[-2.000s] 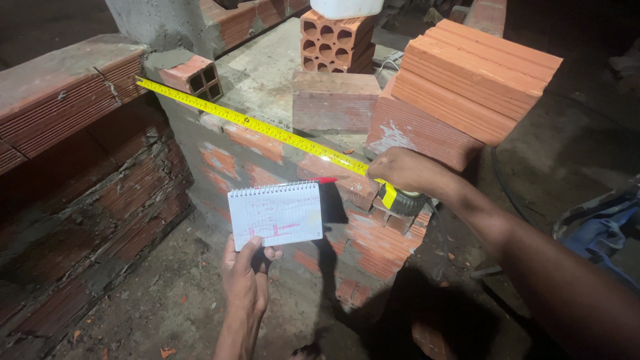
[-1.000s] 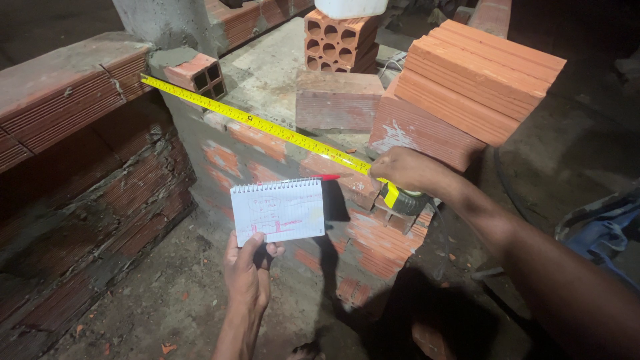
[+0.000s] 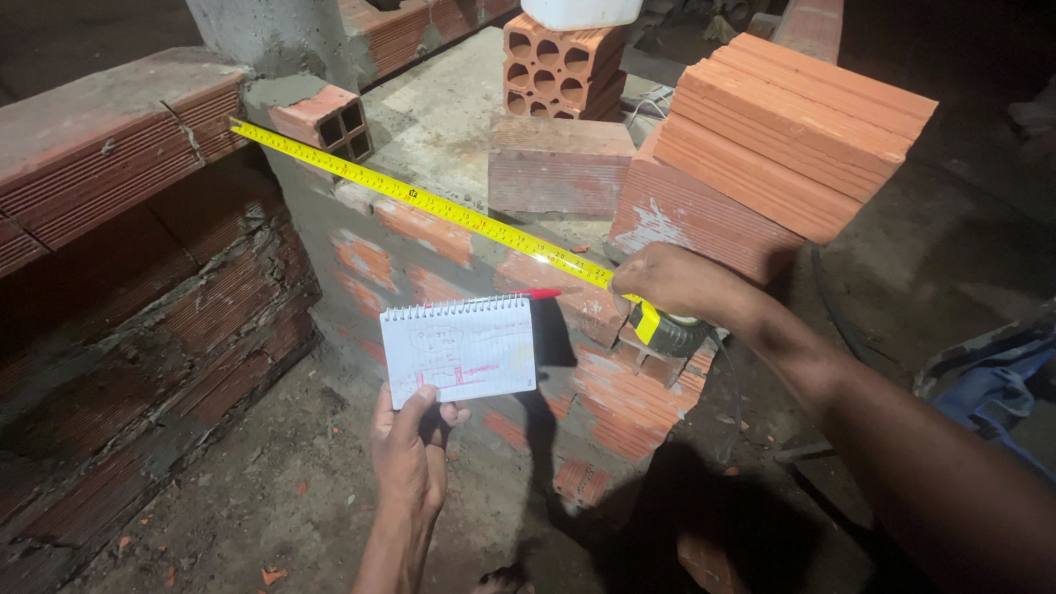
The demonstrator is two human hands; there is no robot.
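Observation:
My left hand [image 3: 417,429] holds a spiral notepad [image 3: 462,351] by its lower edge, thumb on the page, which bears handwriting and a red sketch. A red pen [image 3: 540,294] lies behind the notepad's top edge, its end sticking out to the right. My right hand [image 3: 668,285] grips the yellow blade of a tape measure near its case [image 3: 672,332]. The extended blade [image 3: 445,206] runs along the brick wall's top edge to the corner at the left wall, near a small hollow brick [image 3: 326,124] set in mortar.
Hollow clay bricks [image 3: 565,70] with a white container [image 3: 582,10] on them stand behind the wall. Stacked bricks [image 3: 792,132] lean at the right. A concrete column [image 3: 272,37] rises at the back left. A cable [image 3: 829,305] and blue cloth [image 3: 990,404] are at right.

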